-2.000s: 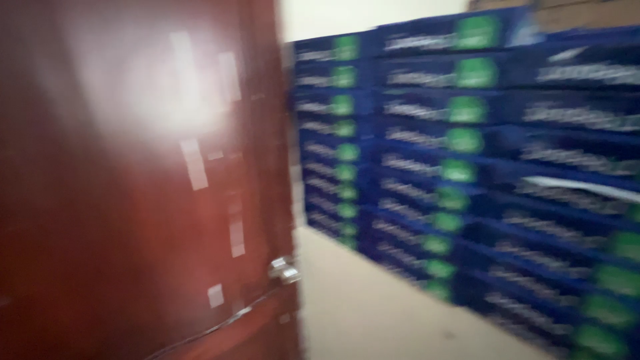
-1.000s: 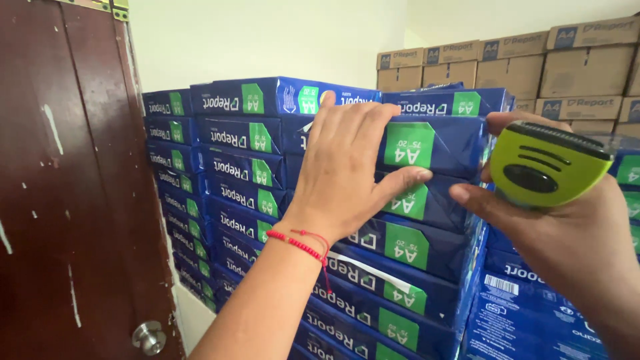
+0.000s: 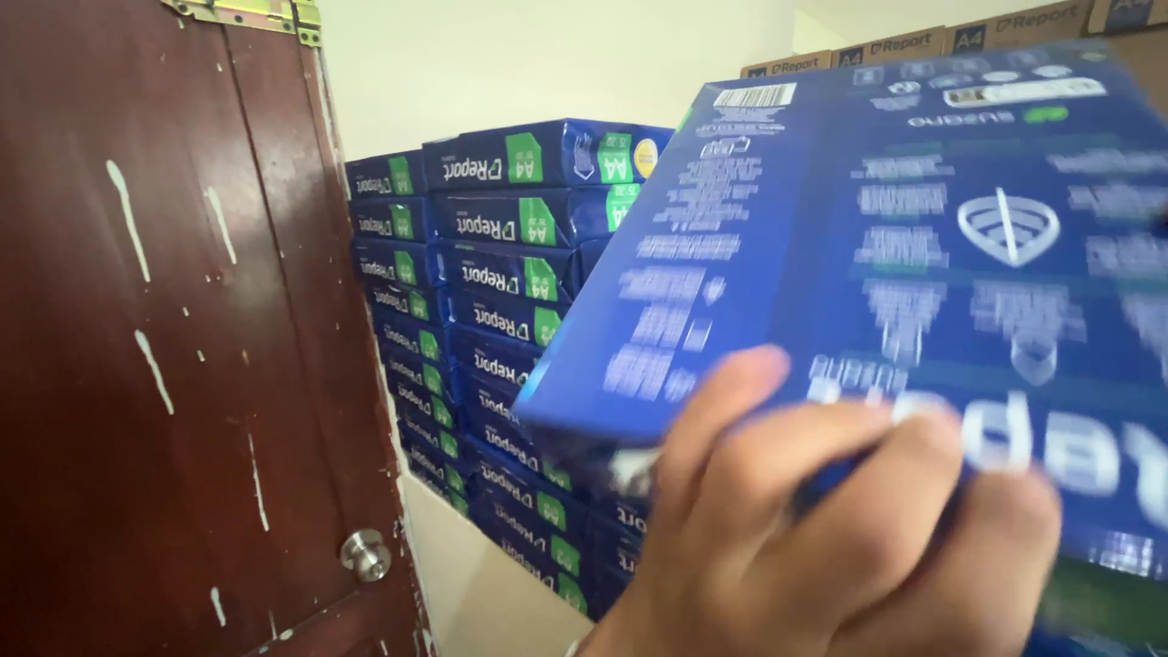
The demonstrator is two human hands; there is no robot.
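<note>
A blue-wrapped ream of A4 paper fills the right half of the view, raised and tilted with a printed face towards me. My left hand grips its lower edge, fingers curled on the wrapper; hand and ream are motion-blurred. Behind and to the left stand stacks of similar blue reams with green A4 marks, partly hidden by the raised ream. My right hand cannot be made out; a small dark patch at the right edge is too unclear to name.
A dark red door with white paint streaks stands at the left, with a round metal knob and a brass-coloured hinge or latch plate at its top. Cardboard cartons line the back right. A pale wall rises behind the stacks.
A second ago my left hand lay on the stacked reams; now it grips a raised ream. My right hand and the lime-green and black tool it held have gone from sight.
</note>
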